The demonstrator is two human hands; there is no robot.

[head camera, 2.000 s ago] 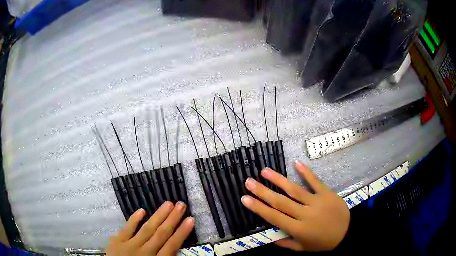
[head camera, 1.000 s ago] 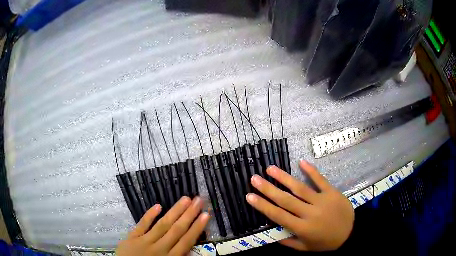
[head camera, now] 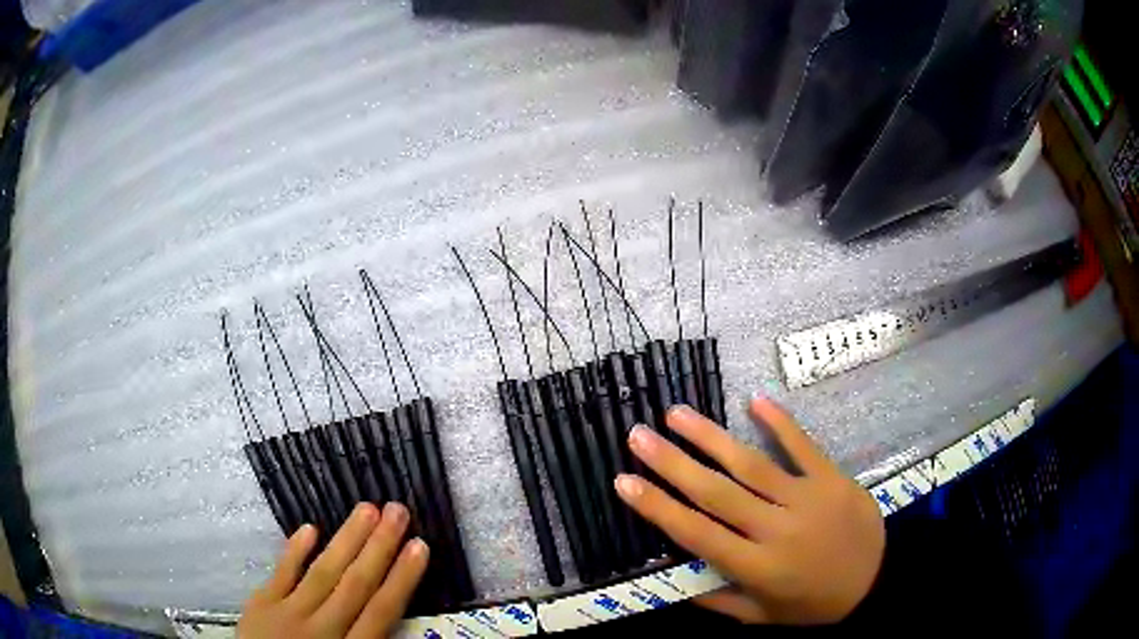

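Observation:
Two flat rows of black tube parts lie side by side at the bench's near edge, with a gap between them. Thin wire leads point away from me. My left hand (head camera: 337, 577) lies flat with fingers spread over the lower part of the left row (head camera: 362, 468); its wrist is cut off by the bottom edge. My right hand (head camera: 762, 518) lies with spread fingers over the lower right part of the right row (head camera: 568, 462). Neither hand is closed around a tube. The lower ends of some tubes are hidden under the hands.
A steel ruler (head camera: 862, 340) with a red end piece (head camera: 1082, 272) lies at right. Dark filled bags (head camera: 937, 125) stand at the back right, near a white block (head camera: 1020, 165) and green lit displays (head camera: 1087, 87). A blue tray (head camera: 131, 28) is back left. Printed tape (head camera: 625, 599) runs along the near edge.
My left hand and the left row have moved left, away from the right row, after coming close to it one second ago. The gap is wider. My right hand has stayed on the right row.

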